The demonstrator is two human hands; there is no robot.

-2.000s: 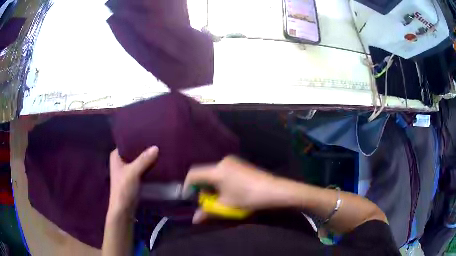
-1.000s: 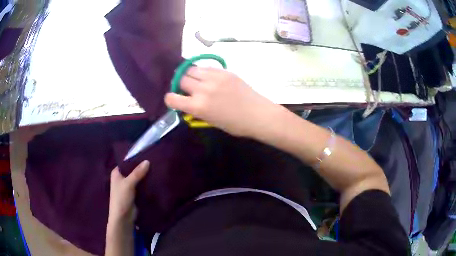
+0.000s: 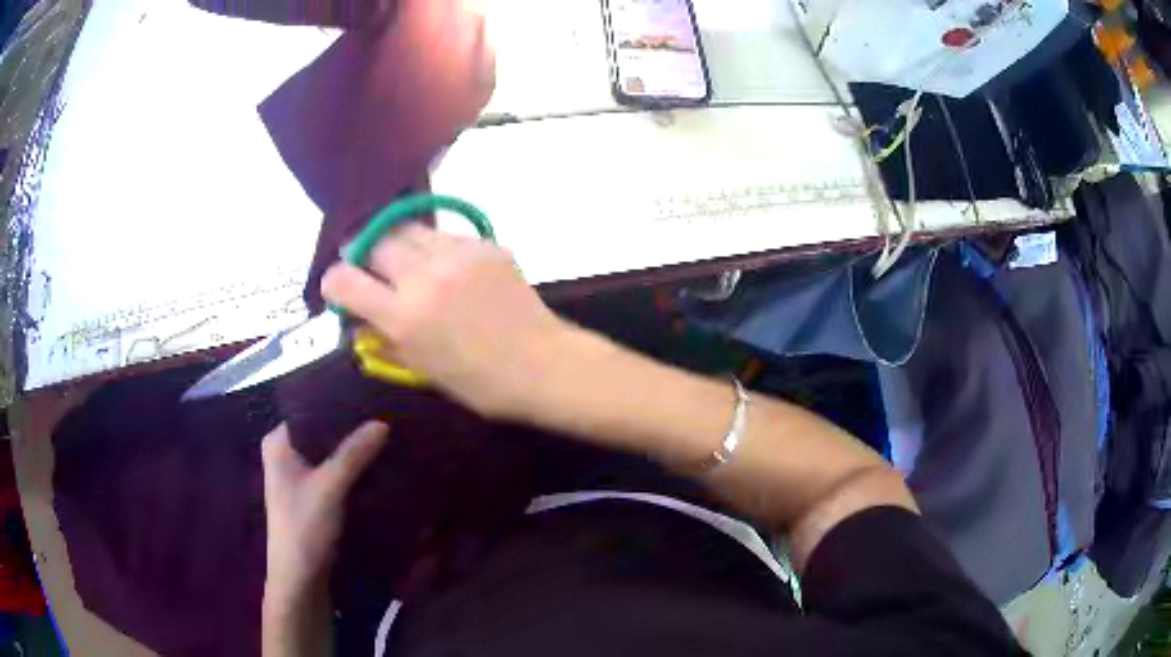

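Maroon cloth pieces run from the white table over its front edge toward my lap. My right hand holds scissors by the green and yellow loops. The silver blades point left and lie over the cloth near the table edge; they look closed or nearly so. My left hand grips a dark maroon piece just below the blades, thumb on top. A rounded dark maroon pile lies at the lower left.
A lit smartphone lies on the white table. A sewing machine head stands at the upper right with pale cords hanging beside it. Grey cloth hangs at the right. A brown board edge shows at the left.
My right hand and the scissors have moved left and slightly down from a second ago. The upper cloth has shifted and folded. The view has turned, so the phone and machine appear further left.
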